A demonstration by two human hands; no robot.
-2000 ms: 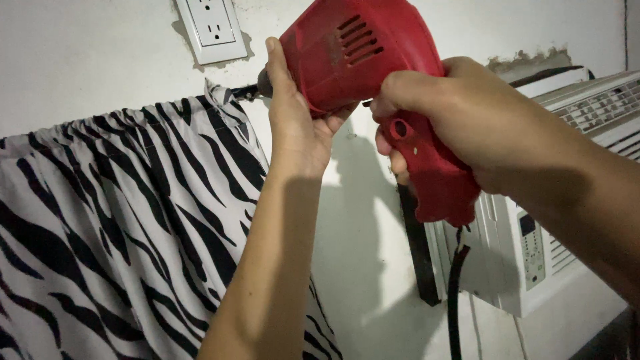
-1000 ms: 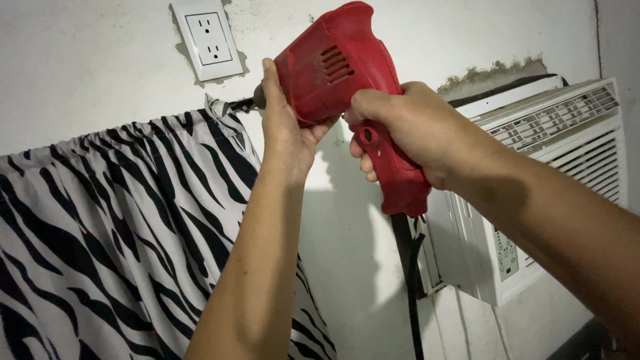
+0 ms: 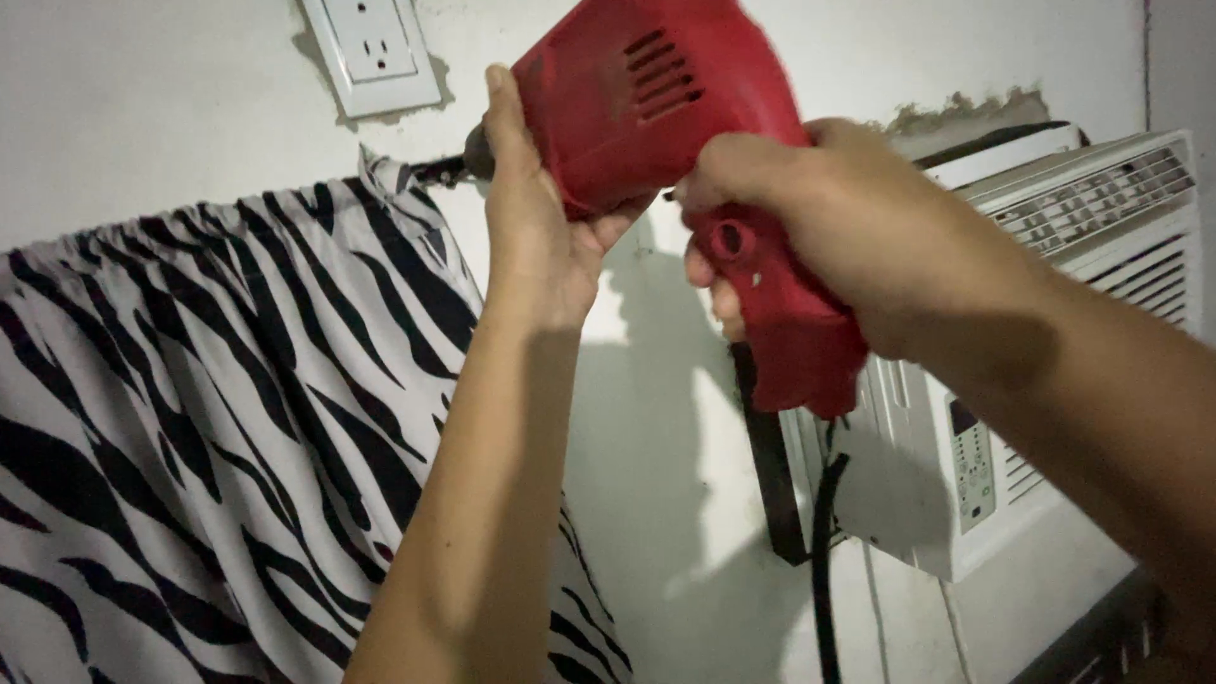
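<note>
A red corded power drill (image 3: pixel 655 104) is held up against the wall in both hands. Around its handle is my right hand (image 3: pixel 817 209), some fingers wrapped in front of the grip. My left hand (image 3: pixel 551 199) supports the front of the body from below, thumb up beside the dark chuck (image 3: pixel 478 152). The chuck points left at the end of a dark curtain rod (image 3: pixel 437 171), where a zebra-striped curtain (image 3: pixel 237 380) is gathered. Whether a bit touches the rod or its fixing cannot be told. A black power cord (image 3: pixel 825 570) hangs from the handle.
A white wall outlet (image 3: pixel 375 52) sits just above the rod's end. At the right, a window air conditioner (image 3: pixel 912 475) juts from the wall beside a dark upright bar (image 3: pixel 774 475). Rough, unpainted patches edge the outlet and the air conditioner's opening.
Both hands keep their hold on the drill, and its chuck stays at the rod's end. The view has shifted slightly.
</note>
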